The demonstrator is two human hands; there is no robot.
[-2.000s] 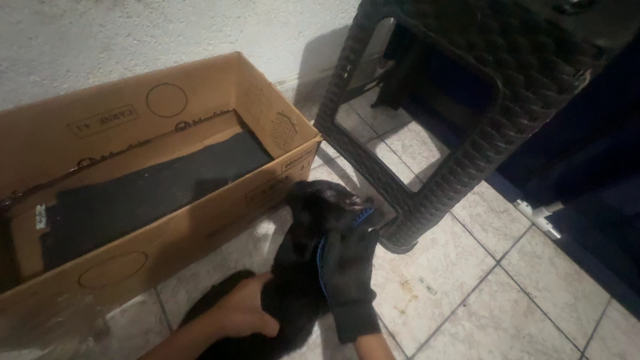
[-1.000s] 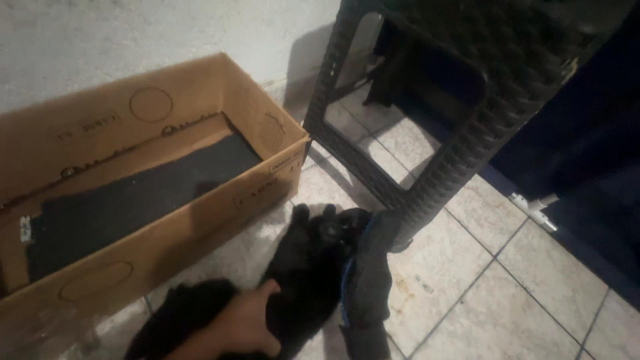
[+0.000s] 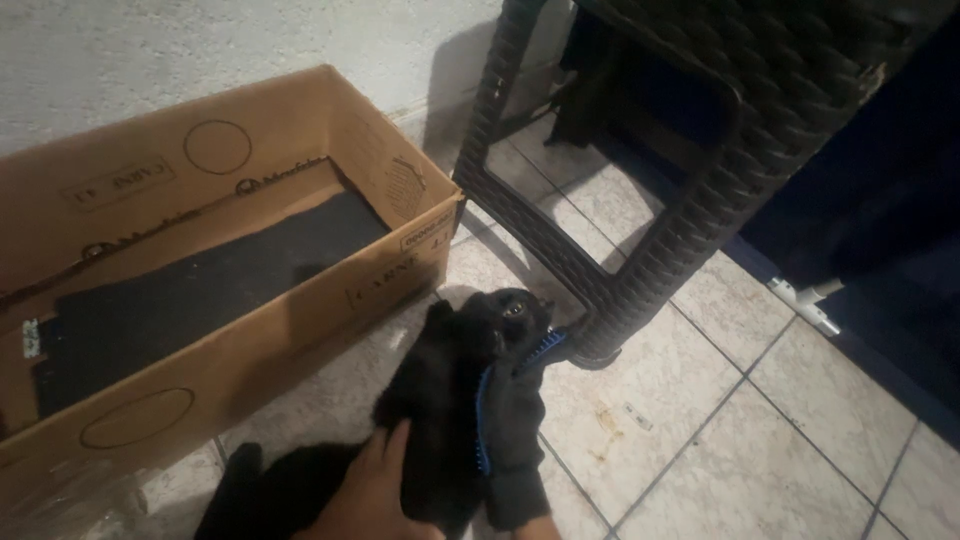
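Note:
A black cat [image 3: 442,390] is on the tiled floor beside a cardboard box, its head toward the leg of a dark woven-pattern stool and one eye showing. My bare left hand [image 3: 375,487] rests on the cat's back, with the fingers spread over the fur. On my right hand [image 3: 514,420] is a black grooming glove with blue rubber bristles [image 3: 482,427]. The gloved palm lies against the cat's neck and side, and the gloved fingers reach up near its chin. Whether those fingers grip anything is hidden.
The open cardboard box [image 3: 300,330] at the left has a dark mat [image 3: 225,277] inside. A dark plastic stool [image 3: 675,202] with a woven pattern stands just beyond the cat. Dark blue fabric and a white fitting [image 3: 806,300] are at the right. A rough white wall [image 3: 225,45] runs behind.
The cat's head has turned, and its eye now shows. My gloved right hand has shifted beside its neck, with the blue bristles more visible than one second ago. My left hand stays on its back.

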